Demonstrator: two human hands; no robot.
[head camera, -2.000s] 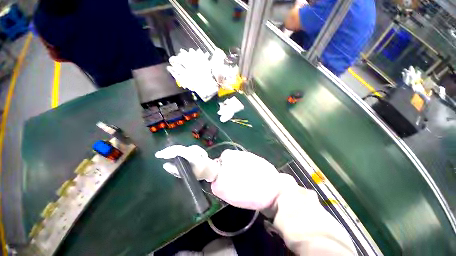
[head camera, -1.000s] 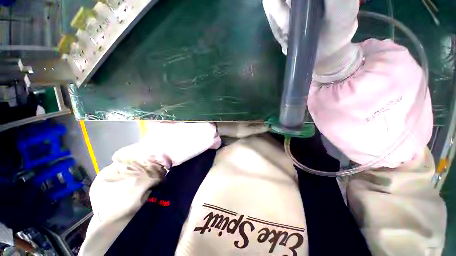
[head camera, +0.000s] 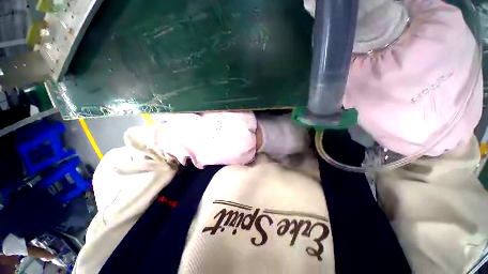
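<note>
The dark grey translucent syringe barrel (head camera: 333, 61) stands near upright in the picture at the top right of centre, its upper end cut off. Its green flanged cap (head camera: 326, 118) is at the table's front edge, with clear air hose (head camera: 350, 168) looping from it to the right. My right hand (head camera: 379, 22), in a white glove, is at the barrel's right side, partly cut off by the top edge; it holds the syringe. My left hand (head camera: 282, 136), gloved, is below the table edge in front of my body, shadowed and blurred; its fingers cannot be made out.
The scratched green tabletop (head camera: 214, 59) ends in a straight front edge. The pale metal fixture bar (head camera: 67, 37) with yellow-green pads (head camera: 36, 33) is at the upper left. Blue stools (head camera: 40, 150) stand on the floor at left. Another person's hand (head camera: 40, 251) shows at the lower left.
The view has tilted down from the bench to my body. The transformers have left the picture. Since one second ago, my left hand has moved right below the table edge and the syringe sits slightly higher.
</note>
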